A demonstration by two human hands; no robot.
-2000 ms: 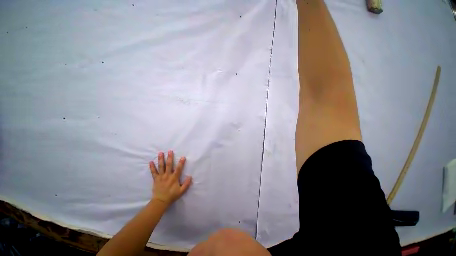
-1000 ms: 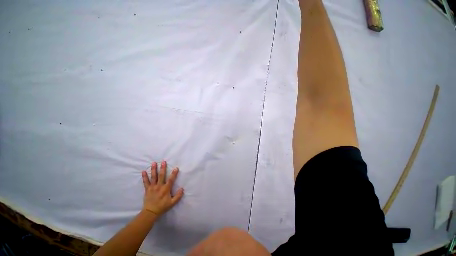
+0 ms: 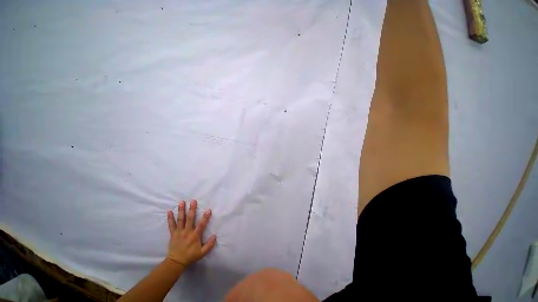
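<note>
The pale lilac fabric lay (image 3: 118, 118) spreads across most of the head view, with small dark specks and soft creases. My left hand (image 3: 189, 236) lies flat on it at the lower middle-left, fingers spread, holding nothing. Wrinkles run out from around the fingers. A thin dark dashed line (image 3: 323, 138) runs up the fabric to the right of that hand. My right arm, in a dark sleeve, reaches away over the fabric. My right hand is cut off by the top edge.
A worn, gold-brown block (image 3: 476, 22) lies at the upper right. A long tan wooden strip (image 3: 510, 206) lies at the right. A white paper-like piece (image 3: 529, 271) is at the lower right. The brown table edge (image 3: 53, 271) shows lower left, with a pale item beyond it.
The view has shifted, so the line, right arm and wooden strip sit further right in the picture. The left hand stays flat on the fabric. A pale item has appeared at the lower left.
</note>
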